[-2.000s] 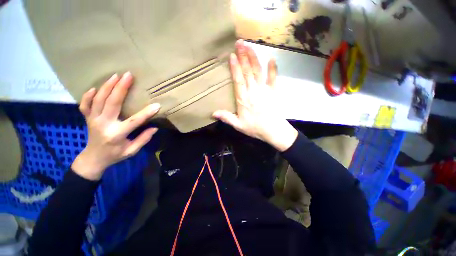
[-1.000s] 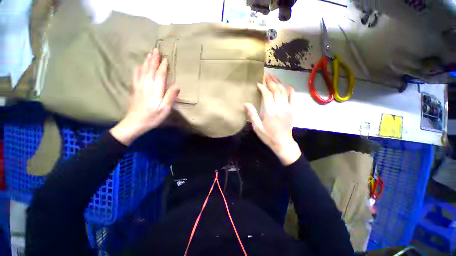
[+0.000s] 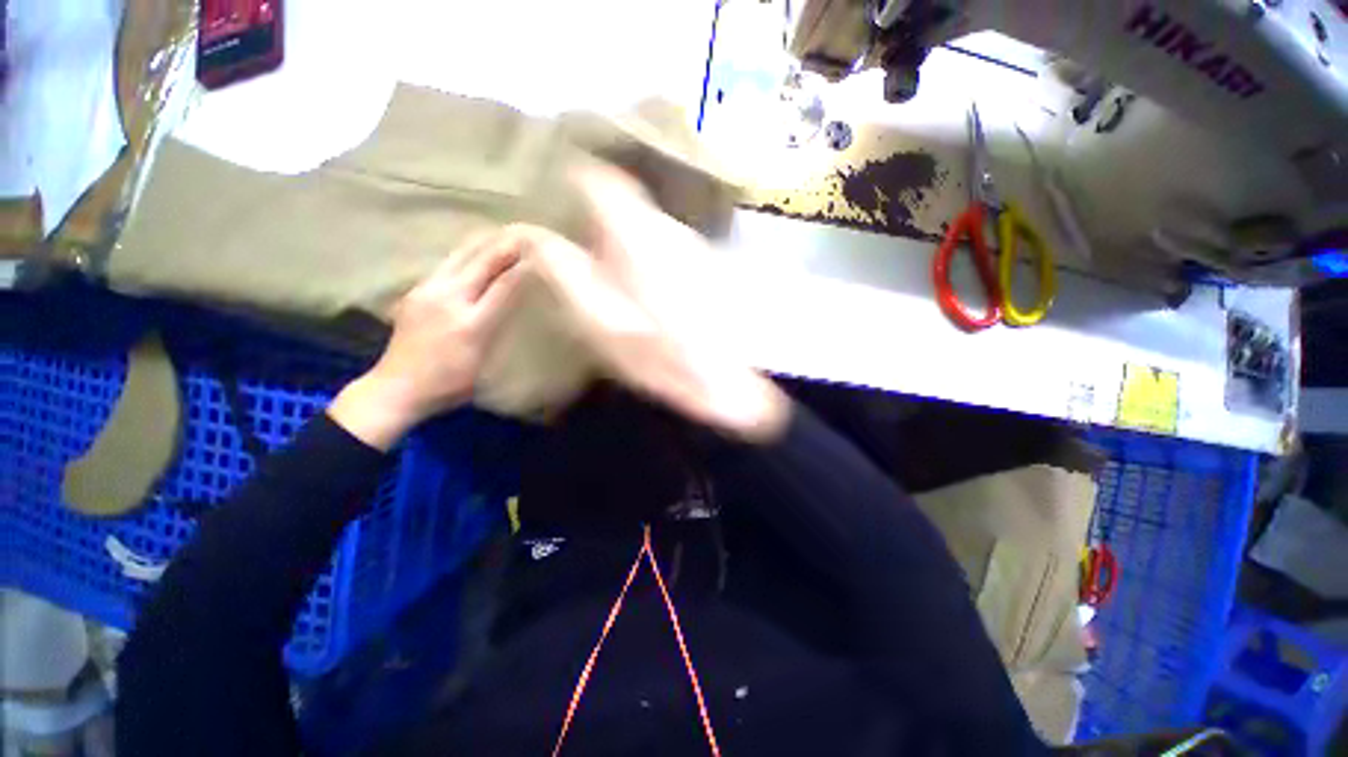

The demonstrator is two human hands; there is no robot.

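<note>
A tan garment panel [image 3: 318, 219] lies on the white table left of the sewing machine bed, its front part hanging over the near edge. My left hand [image 3: 451, 326] is at the panel's front part with its fingers bent; whether it pinches the cloth cannot be told. My right hand [image 3: 643, 303] is blurred and reaches across the panel beside my left hand; its grip is not clear. The cloth between and behind the hands is folded and partly hidden.
Scissors with red and yellow handles [image 3: 994, 266] lie right of the panel. The HIKARI machine head [image 3: 1168, 67] is at upper right, a phone [image 3: 240, 40] at upper left. Blue crates flank me; the right crate [image 3: 1168, 518] is beside tan pieces [image 3: 1020, 562] and another red-handled tool [image 3: 1097, 574].
My right hand has moved left from the panel's right edge to beside my left hand. The panel's right part is now folded leftward, and its pocket lines no longer show.
</note>
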